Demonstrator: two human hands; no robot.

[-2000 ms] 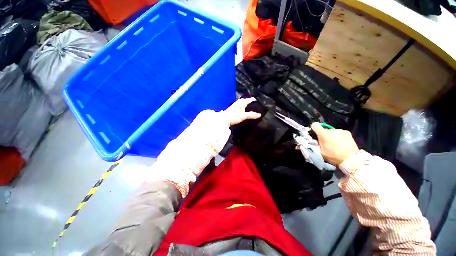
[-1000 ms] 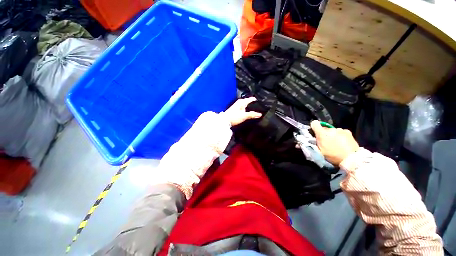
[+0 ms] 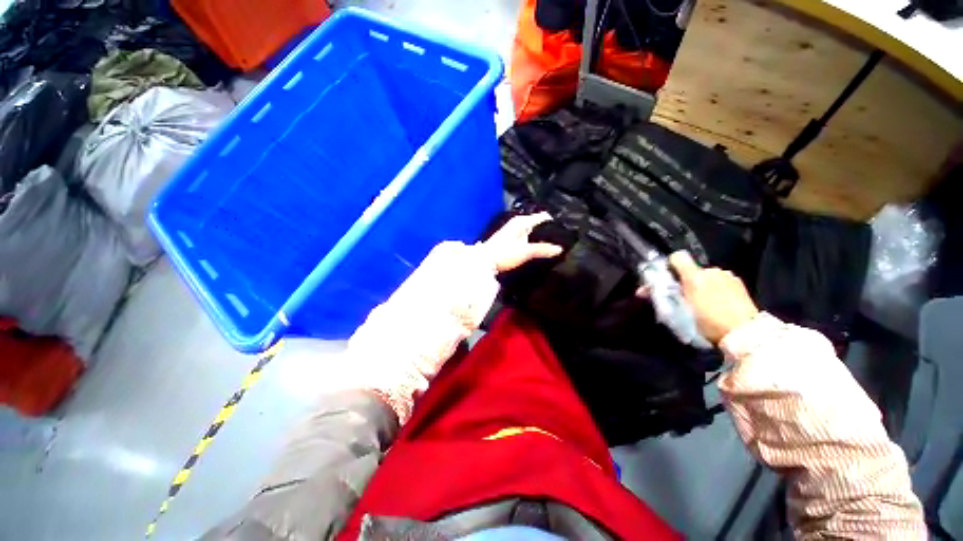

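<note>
My left hand (image 3: pixel 525 243) holds the upper left edge of a black bag piece (image 3: pixel 576 285), which hangs beside my knees. My right hand (image 3: pixel 713 299) grips scissors (image 3: pixel 638 242) with pale cloth (image 3: pixel 672 303) around the handle. The blades are blurred and point up and left over the black material; whether they are open or touching it I cannot tell. The dark piece merges with the black heap, so its outline is unclear.
A blue bin (image 3: pixel 396 190) stands at left. Patterned black bags (image 3: pixel 676 190) lie beyond my hands, against a plywood side panel (image 3: pixel 781 106). My red apron (image 3: pixel 496 412) covers my lap. Grey sacks (image 3: pixel 158 148) are far left; clear plastic (image 3: pixel 901 259) is at right.
The scissors have turned more upright and now blur with motion. The green at the handle no longer shows. My left hand stays at the piece's edge, its fingers slightly shifted.
</note>
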